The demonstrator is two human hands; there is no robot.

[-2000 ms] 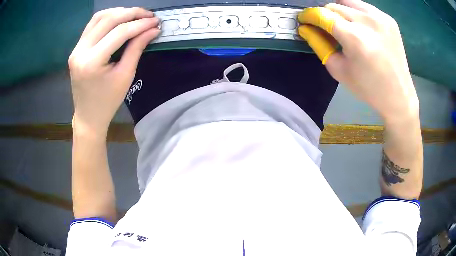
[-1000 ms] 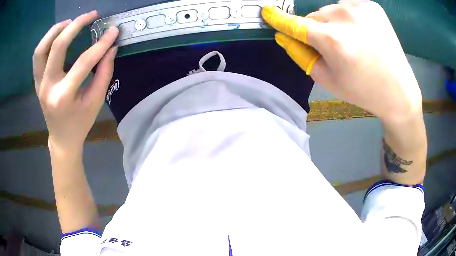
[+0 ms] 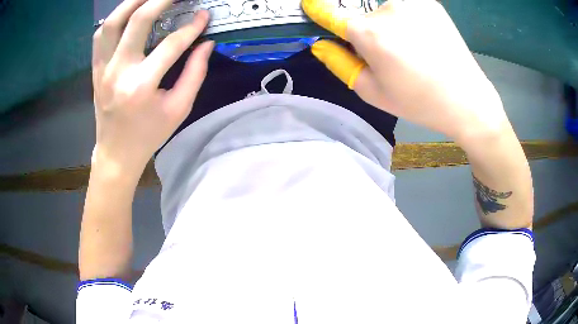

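Observation:
The flat silver-grey strip fixture (image 3: 255, 16) lies across the top of the head view at the bench edge, with cut-outs and a dark central hole. My bare left hand (image 3: 142, 82) is over its left end, fingers apart, the index fingertip on its face and the thumb just below its edge. My right hand (image 3: 405, 69) has yellow covers on two fingers. One covered finger rests on the strip's face right of centre and the other is below its near edge. The strip's far side is cut off by the picture's edge.
The green bench (image 3: 520, 28) curves along both upper sides. A blue curved thing (image 3: 266, 49) shows under the bench edge, above my lap. A blue object (image 3: 572, 117) is at the far right edge. Yellow-brown lines (image 3: 437, 155) cross the grey floor.
The strip sits higher in the picture and is partly cut off. My left hand has moved right and up, over the strip's left part. My right hand's covered fingers have shifted left along the strip.

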